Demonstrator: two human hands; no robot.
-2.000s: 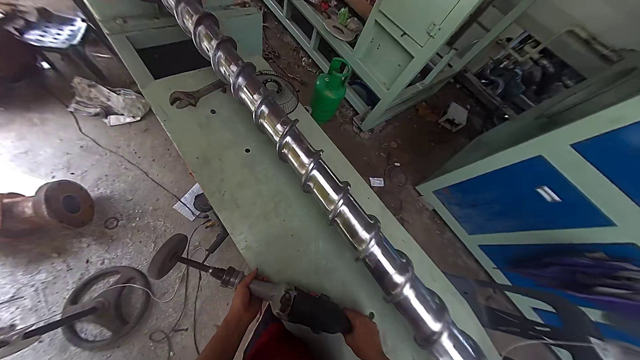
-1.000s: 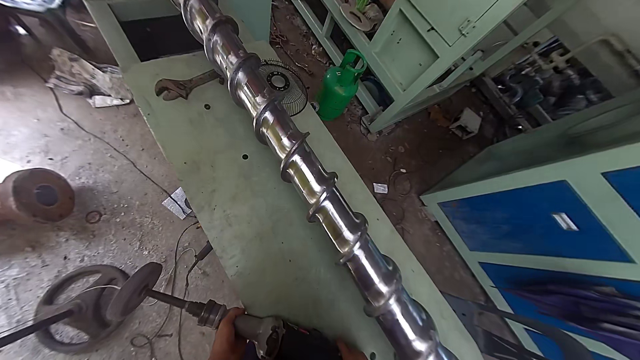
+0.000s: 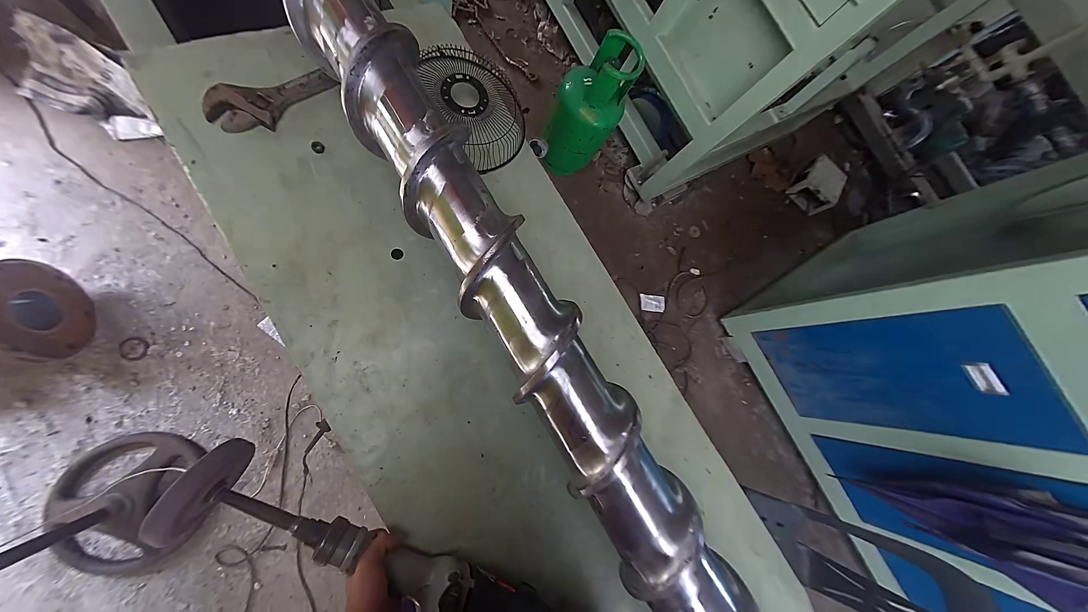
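My left hand (image 3: 371, 571) grips the front neck of a power grinder (image 3: 433, 580) at the bottom edge. From its chuck a long spindle points left and bears a round abrasive wheel (image 3: 197, 493), held away from the metal. My right hand is out of view. A shiny steel extruder screw (image 3: 510, 314) with spiral flights runs diagonally over the pale green bench (image 3: 340, 340), from upper left to lower right. Near the bench's far end, an adjustable wrench (image 3: 255, 104) lies partly behind the screw.
A fan (image 3: 476, 102) and a green gas cylinder (image 3: 586, 110) stand beyond the screw. On the left floor are a handwheel (image 3: 72, 510), a rusty round part (image 3: 76, 314) and cables (image 3: 285, 459). Blue-doored cabinets (image 3: 926, 365) stand at right.
Both hands and the grinder have sunk toward the bottom edge of the view; my right hand, seen earlier at the grinder's rear, has left it. The view has shifted closer over the screw.
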